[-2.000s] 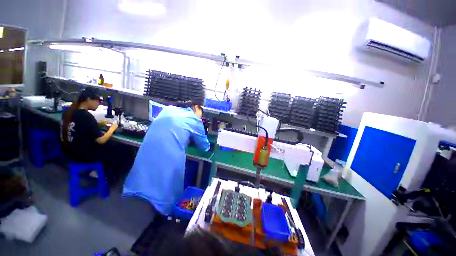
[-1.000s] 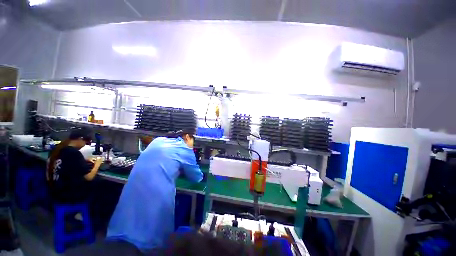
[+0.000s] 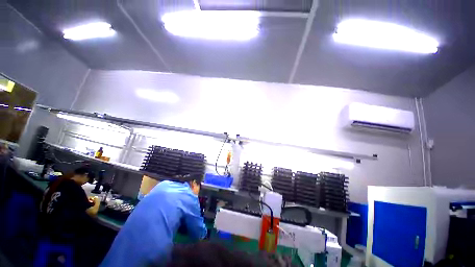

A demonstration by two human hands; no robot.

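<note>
Neither of my hands shows in the head view. The nearest thing in front is the screwdriving machine, with its orange-red vertical head (image 3: 269, 229) and white housing (image 3: 299, 237) at the lower middle right. The plates on its base are below the picture's edge. A dark, blurred shape (image 3: 224, 256) covers the bottom middle; I cannot tell what it is.
A person in a blue coat (image 3: 159, 224) bends over the green bench left of the machine. Another person in black (image 3: 65, 206) sits further left. Stacked black trays (image 3: 174, 162) stand on the shelf. A white and blue cabinet (image 3: 398, 229) is at right.
The view has tilted up. The ceiling lights have come in, and the green fixture plate and blue-covered plate have dropped out below. The person in blue still bends over the bench.
</note>
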